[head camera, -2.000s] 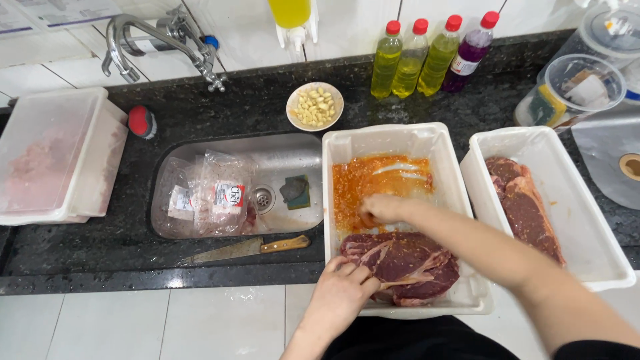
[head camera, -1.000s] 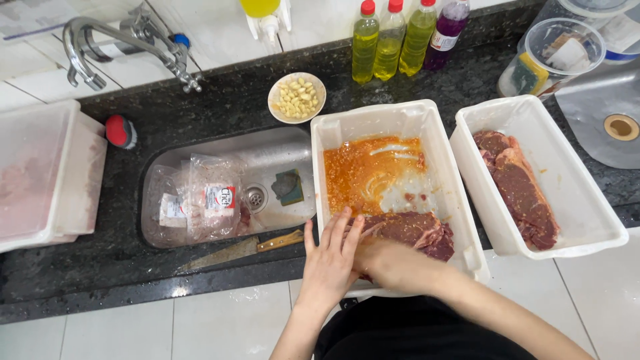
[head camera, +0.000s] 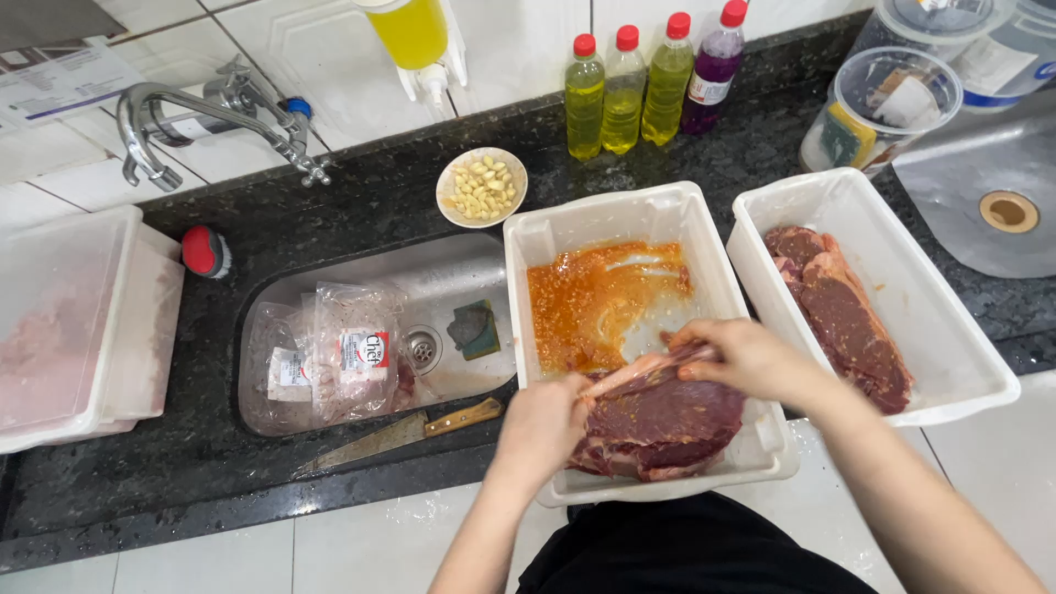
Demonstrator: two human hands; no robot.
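A large cut of raw red meat (head camera: pixel 668 421) lies at the near end of a white plastic tub (head camera: pixel 610 206). My left hand (head camera: pixel 549 421) grips the meat's upper left edge, where a pale fatty strip runs. With its fingers closed on the strip's right end, my right hand (head camera: pixel 726 355) holds that edge up. Orange marinade with chopped bits (head camera: pixel 577 305) covers much of the tub's floor beyond the meat. Right of it, a second white tub (head camera: pixel 916 305) holds another piece of raw meat (head camera: pixel 850 322). My fingertips are partly hidden by the meat's folds.
Left of the tub is a steel sink (head camera: pixel 445 264) with plastic packages (head camera: pixel 355 355) and a sponge (head camera: pixel 474 330). A knife (head camera: pixel 412 433) lies along its near edge. Behind stand a bowl of garlic cloves (head camera: pixel 483 188), several bottles (head camera: pixel 623 91) and a clear container (head camera: pixel 883 107). A lidded box (head camera: pixel 82 330) is far left.
My hands were close together on the meat one second ago; now they are apart, with the meat's far edge held up between them. My right hand was over the marinade two seconds ago.
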